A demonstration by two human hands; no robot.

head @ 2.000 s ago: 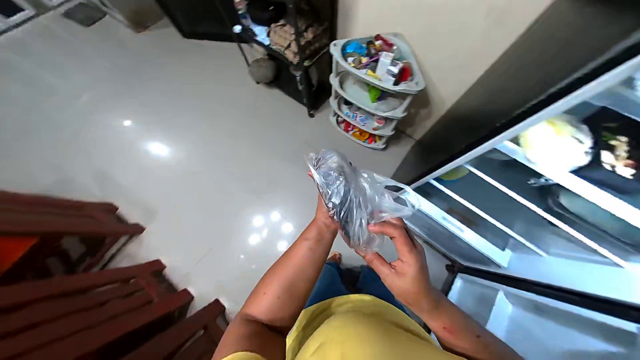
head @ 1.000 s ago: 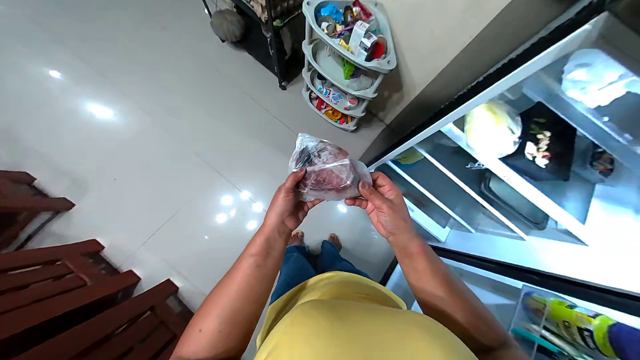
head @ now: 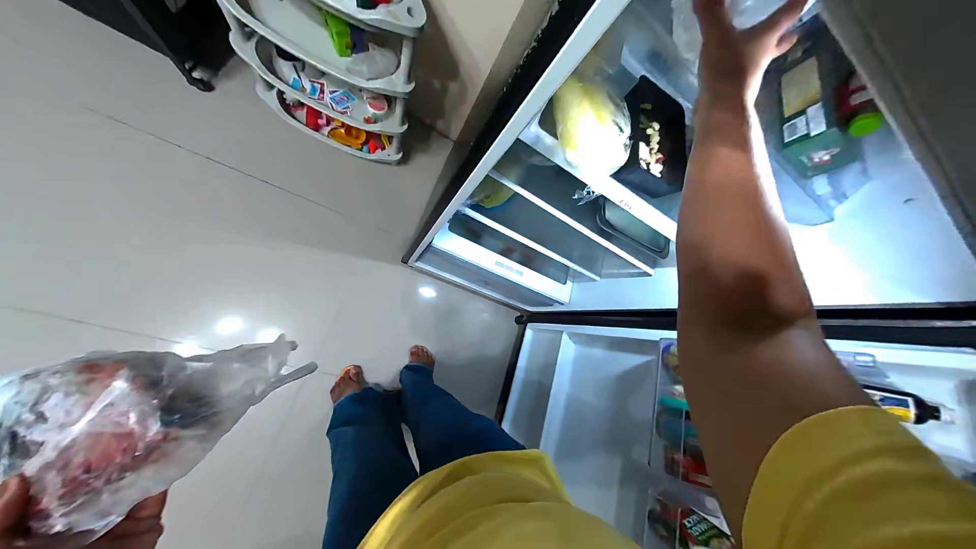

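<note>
At the lower left, my left hand (head: 91,518) grips a clear plastic bag of reddish, raw-looking meat (head: 107,435), its loose end pointing right. My right arm reaches up into the open refrigerator (head: 610,293). At the top edge, my right hand (head: 740,38) has its fingers spread beside a whitish translucent plastic thing (head: 755,11); whether it grips this is unclear, as the fingertips are cut off. Left of that arm are a yellowish bagged item (head: 591,126) and a black tray (head: 648,164) with pale pieces on it.
Refrigerator shelves (head: 564,217) lie below the tray. A green box (head: 812,114) and a green-lidded jar (head: 862,107) stand right of my arm. The open door (head: 591,396) holds bottles and packs. A tiered plastic rack (head: 328,72) stands by the wall, near my feet's side of the tiled floor (head: 213,221).
Both hands held the bag together a second ago; now only my left hand has it, off to the left. My right hand has let go and moved up into the refrigerator. The view has swung right.
</note>
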